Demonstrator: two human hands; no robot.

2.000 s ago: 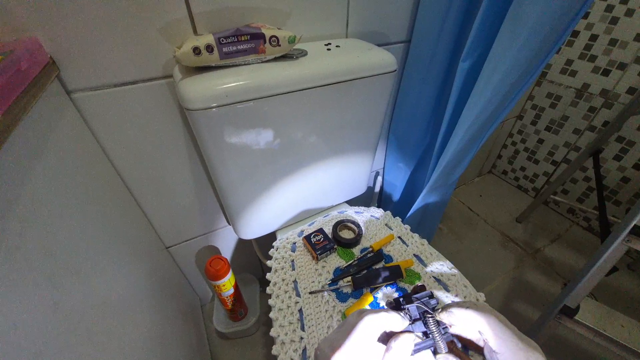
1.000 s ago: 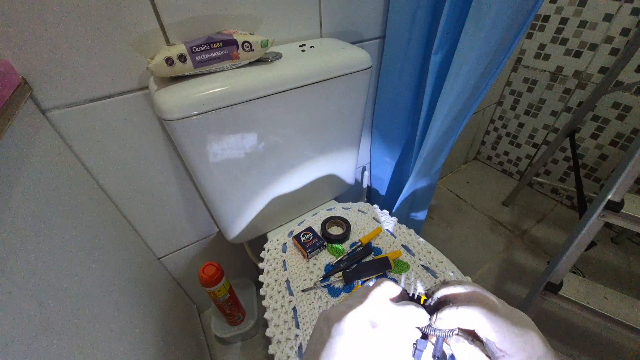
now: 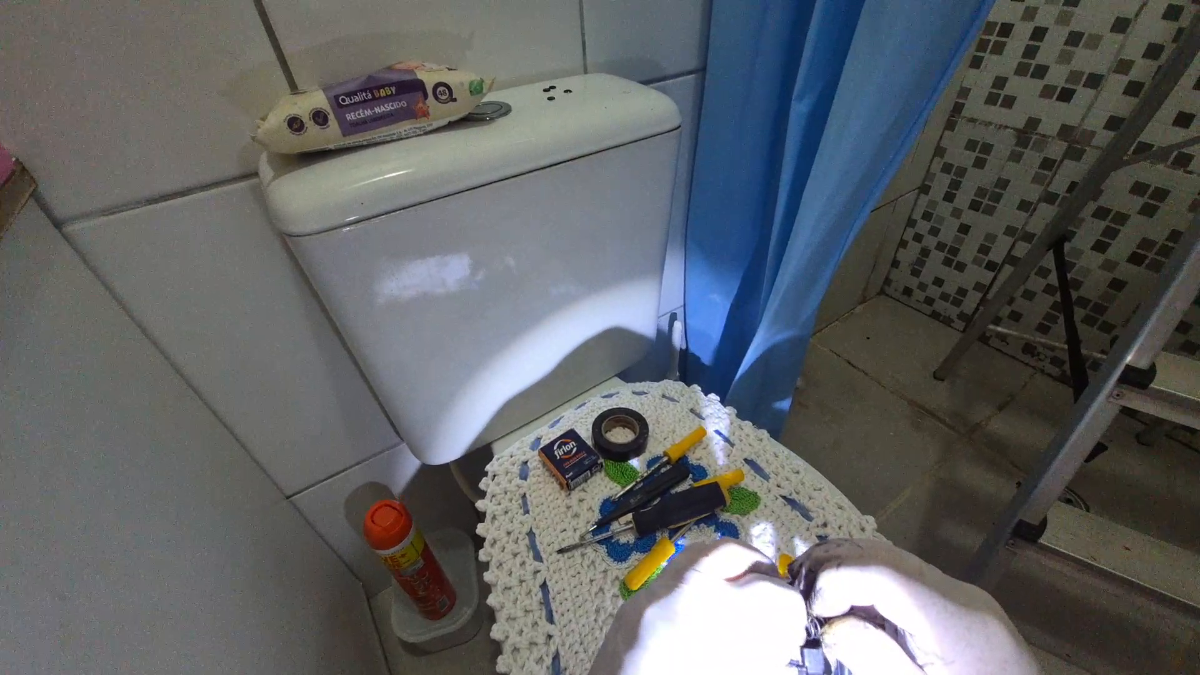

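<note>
My left hand (image 3: 708, 609) and my right hand (image 3: 909, 600) meet at the bottom of the view, fingers closed round a small dark mechanical part with a spring (image 3: 814, 626), mostly hidden between them. Beneath and beyond them, a white crocheted cover (image 3: 534, 572) lies on the toilet lid. On it are a black-handled screwdriver (image 3: 680, 509), a black pen-like tool (image 3: 647, 492), several yellow-handled screwdrivers (image 3: 687, 442), a roll of black tape (image 3: 620, 433) and a small dark box (image 3: 570, 459). One yellow handle (image 3: 649, 563) lies just beside my left hand.
The toilet cistern (image 3: 487, 272) stands behind, with a wipes packet (image 3: 375, 108) on top. An orange-capped spray can (image 3: 410, 560) stands in a plastic container (image 3: 459, 609) at lower left. A blue curtain (image 3: 787, 187) hangs beyond, and an aluminium stepladder (image 3: 1106, 403) stands at right.
My hands have drawn closer together round the part, which showed more openly two seconds ago and is now largely covered by my fingers.
</note>
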